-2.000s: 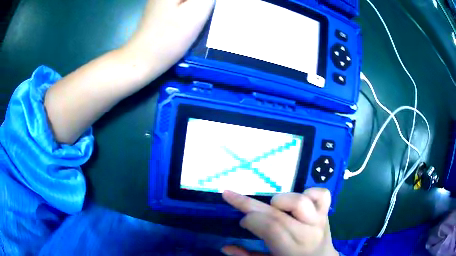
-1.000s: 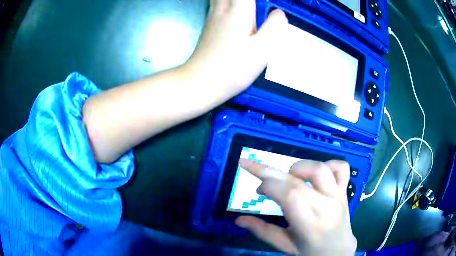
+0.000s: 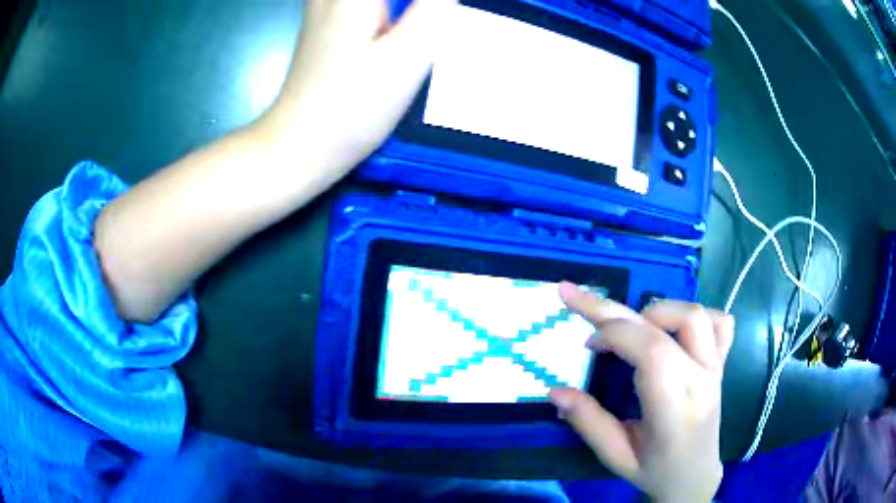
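The near blue handheld tester (image 3: 339, 334) lies flat in front of me. Its touchscreen (image 3: 447, 339) is white with a cyan X and cyan blocks along parts of the edges. My right hand (image 3: 644, 383) is over its right side, index fingertip at the screen's upper right, thumb near the lower right edge; it covers most of the keypad. A second blue tester (image 3: 511, 172) lies just beyond, its screen blank white with a small white rectangle at the lower right corner. My left hand (image 3: 368, 79) rests on that tester's left end, its fingers cut off by the top edge.
Part of a third blue tester (image 3: 678, 20) shows at the top. White cables (image 3: 811, 196) loop over the dark green bench (image 3: 246, 363) at right. A small black-and-yellow item (image 3: 830, 344) lies beside them. Mauve cloth shows at the lower right corner.
The X on the near screen now has both strokes complete. My right index finger has moved from the screen's upper left to its upper right. The whole view has shifted, with the testers now further left.
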